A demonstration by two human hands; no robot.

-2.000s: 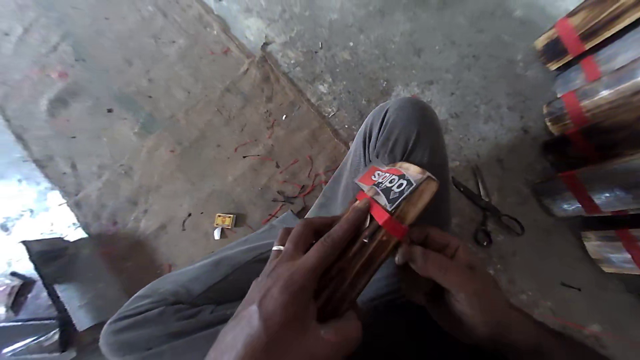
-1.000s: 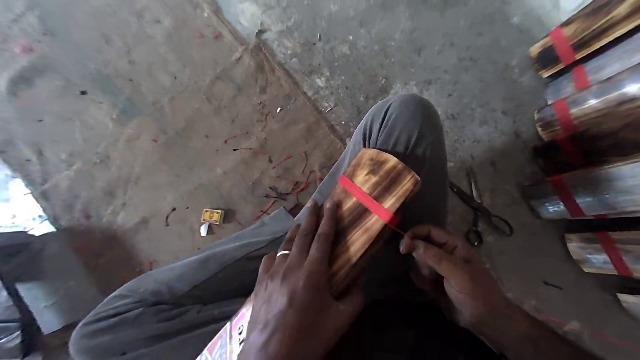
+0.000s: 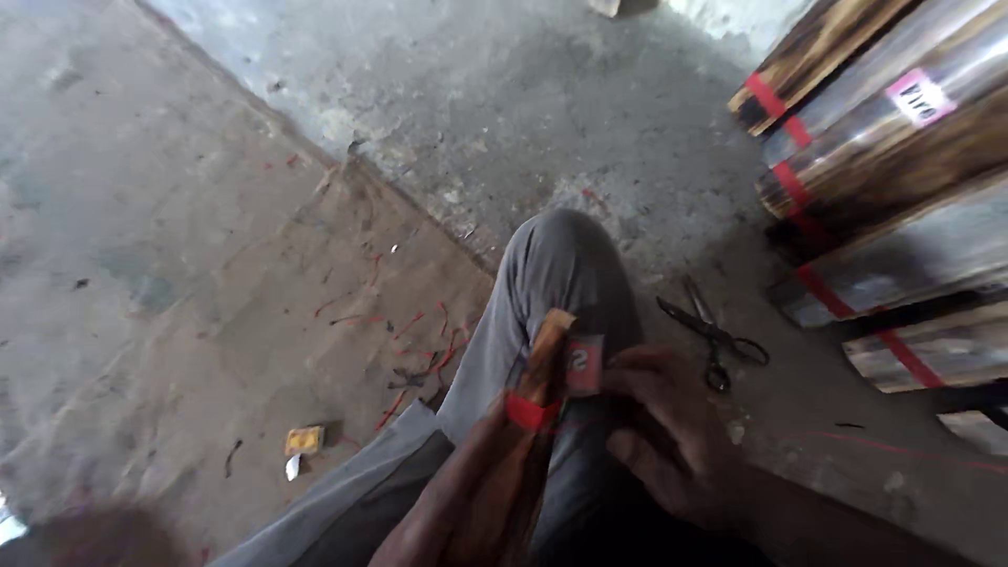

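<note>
A brown wooden piece (image 3: 543, 358), shaped like a cricket bat blade, is seen edge-on over my raised knee. Red tape (image 3: 531, 413) wraps it near its far end. My left hand (image 3: 461, 480) grips the piece from the left, just below the tape. At its right face is a small clear-edged red label (image 3: 584, 365) bearing writing. My right hand (image 3: 669, 429) is beside that label, its fingertips at the label's right edge; blur hides whether they pinch it.
Scissors (image 3: 713, 339) lie on the floor right of my knee. Several red-taped wooden pieces (image 3: 906, 346) are lined up at the right. Red thread scraps (image 3: 449, 350) and a small yellow box (image 3: 305, 439) lie on the cloth at the left.
The wooden piece, which showed its broad face one second ago, is now turned edge-on. My right hand has come up beside the red label.
</note>
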